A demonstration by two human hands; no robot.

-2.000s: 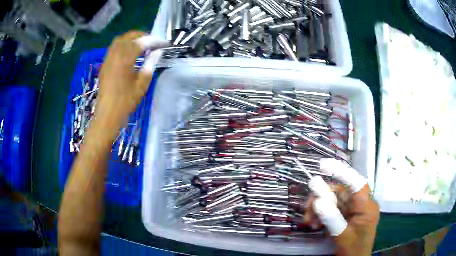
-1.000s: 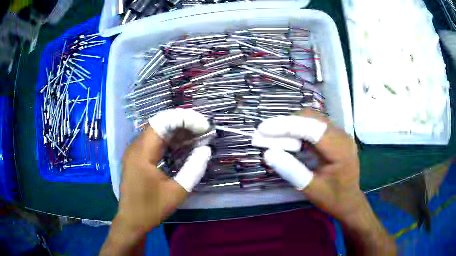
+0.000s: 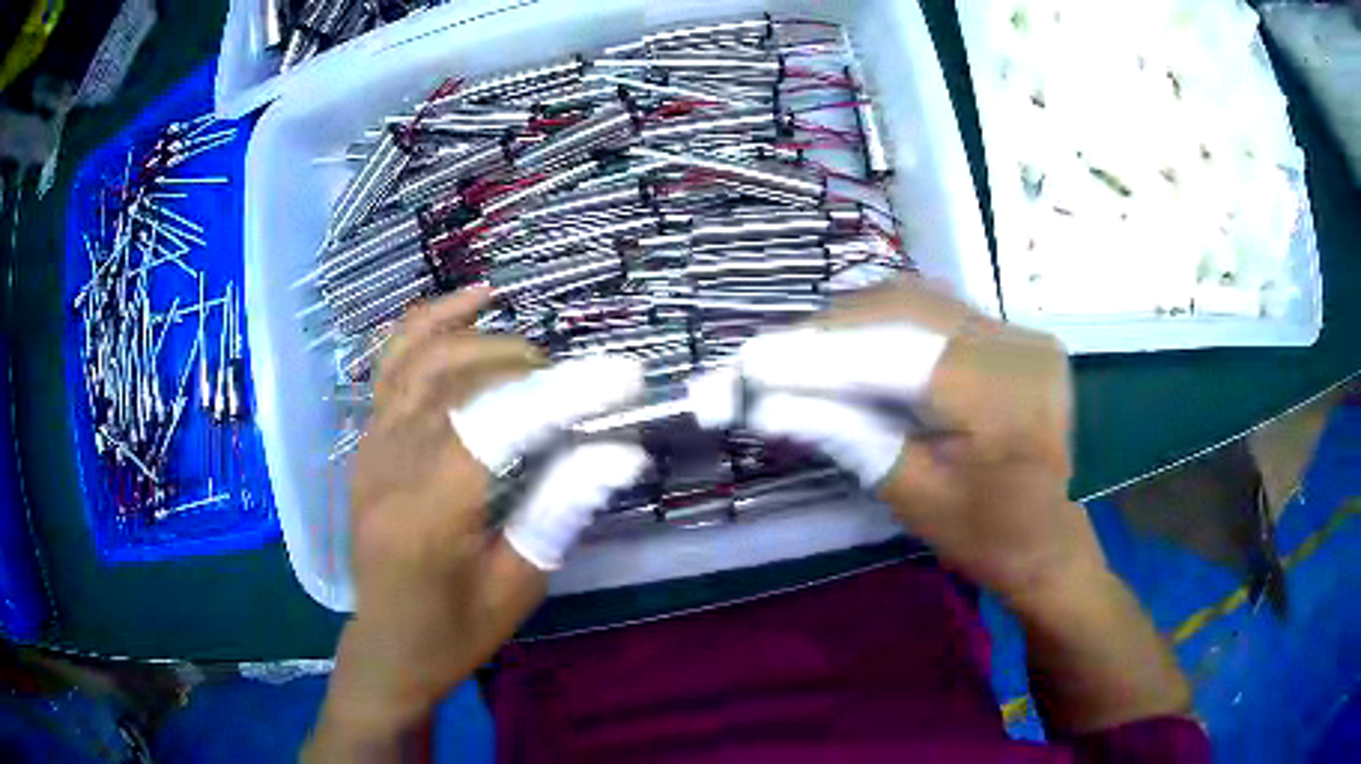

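Observation:
My left hand [image 3: 463, 463] and my right hand [image 3: 955, 426] are close together over the near part of the central bin [image 3: 291, 448]. White finger cots cover the thumbs and some fingers. A slim silver tubular unit [image 3: 634, 417] lies between my left finger and thumb and points to the right. A small white piece [image 3: 718, 399] is at its right end, at the tips of my right fingers. The fingers hide the rest of both. Tubular units with red wires [image 3: 597, 179] fill the bin below.
The blue tray [image 3: 187, 539] with thin rods [image 3: 135, 321] is on the left. The upper bin [image 3: 246, 67] is cut off at the top left. The white-parts tray [image 3: 1179, 332] is on the right. The dark green bench top [image 3: 1149, 403] has a curved near edge.
My left hand has come from the upper left to meet my right hand over the central bin. The thin rod tip between the hands now shows as a tube meeting a white piece. The view has shifted.

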